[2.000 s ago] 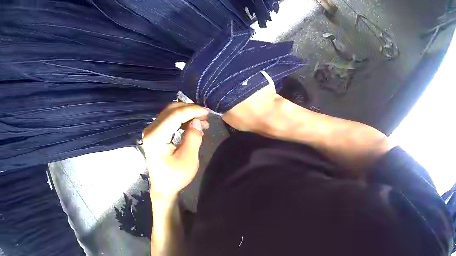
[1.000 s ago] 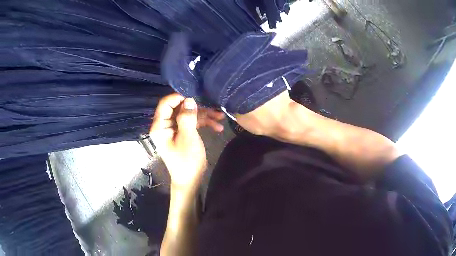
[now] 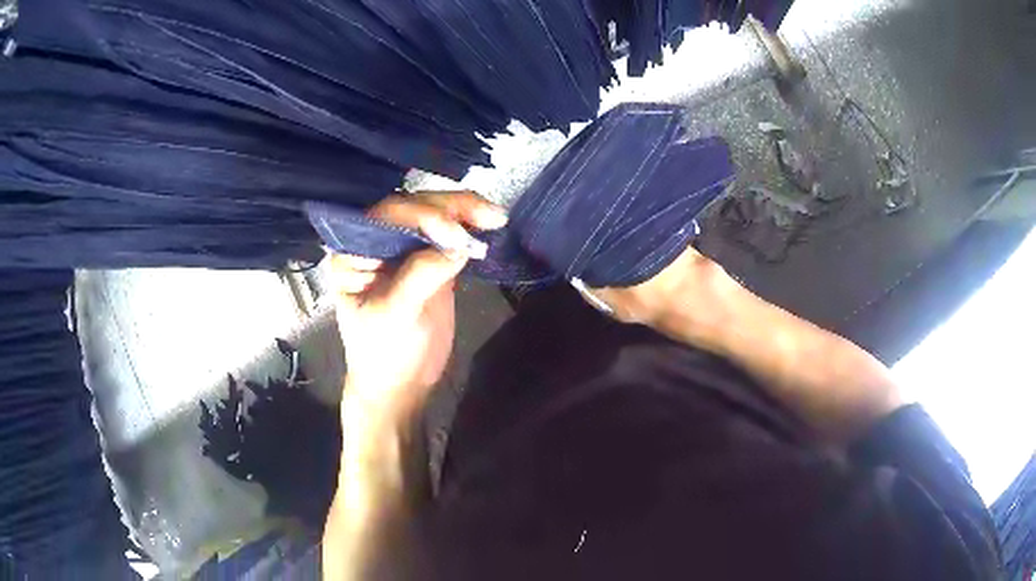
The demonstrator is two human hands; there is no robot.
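My left hand (image 3: 392, 295) pinches the end of a navy denim strip (image 3: 369, 235) between thumb and fingers. A small white tag (image 3: 476, 249) shows at its fingertips. My right hand (image 3: 648, 295) comes in from the right and holds a bundle of layered navy strips (image 3: 608, 187) with pale stitch lines, their ends fanned up and right. The bundle hides most of this hand and its fingers. A thin white band or edge (image 3: 592, 296) shows at the bundle's lower side. The two hands are close together.
A broad fan of hanging navy strips (image 3: 227, 125) fills the upper left, with more strips (image 3: 40, 420) at the lower left. A pale surface (image 3: 148, 352) lies beneath. Dark scraps (image 3: 784, 187) lie on the grey floor. A wooden bar (image 3: 776, 51) shows at the top.
The held bundle has shifted slightly right and down. My left hand, earlier beside the bundle, is now closed on a strip end at its left. The hanging strips now sit higher in view.
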